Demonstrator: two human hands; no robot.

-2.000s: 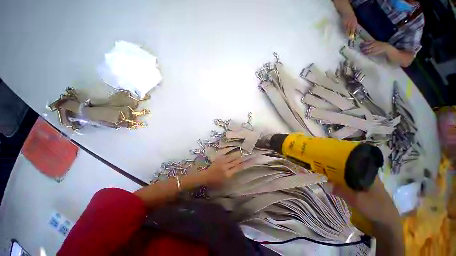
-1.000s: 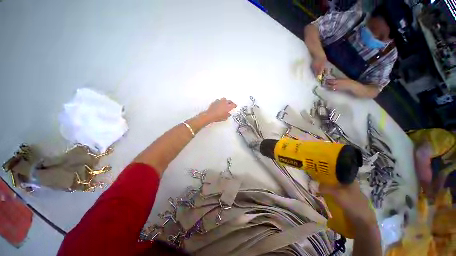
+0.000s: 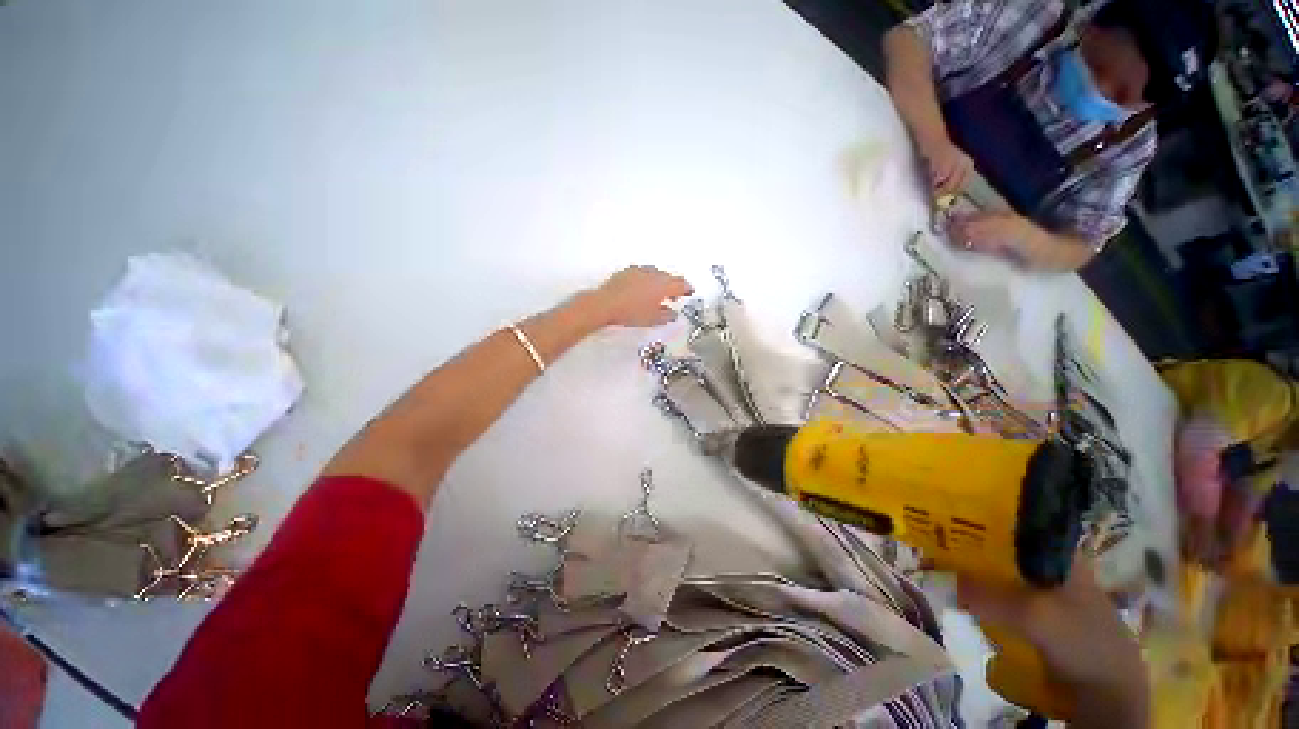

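Observation:
My right hand (image 3: 1047, 620) is wrapped around the grip of the yellow heat gun (image 3: 912, 491). The dark nozzle points left, just below the silver snap hooks (image 3: 670, 373) of a small group of straps. My left hand (image 3: 644, 296) reaches across the table, and its fingertips appear to pinch a snap hook at the top of this group; the blurred fingers partly hide it. The large pile of beige webbing straps (image 3: 755, 641) lies in front of me, its silver hooks at the left.
A white crumpled bag (image 3: 192, 356) and straps with gold hooks (image 3: 121, 527) lie at the left. More strap piles (image 3: 926, 378) lie beyond the gun. A person (image 3: 1033, 135) works at the far table edge. Yellow-orange fabric (image 3: 1239, 641) is at the right.
My left hand has left the large pile and moved up and across to the hooks of the small group. The gun's nozzle has moved off the large pile towards that group. The view has shifted.

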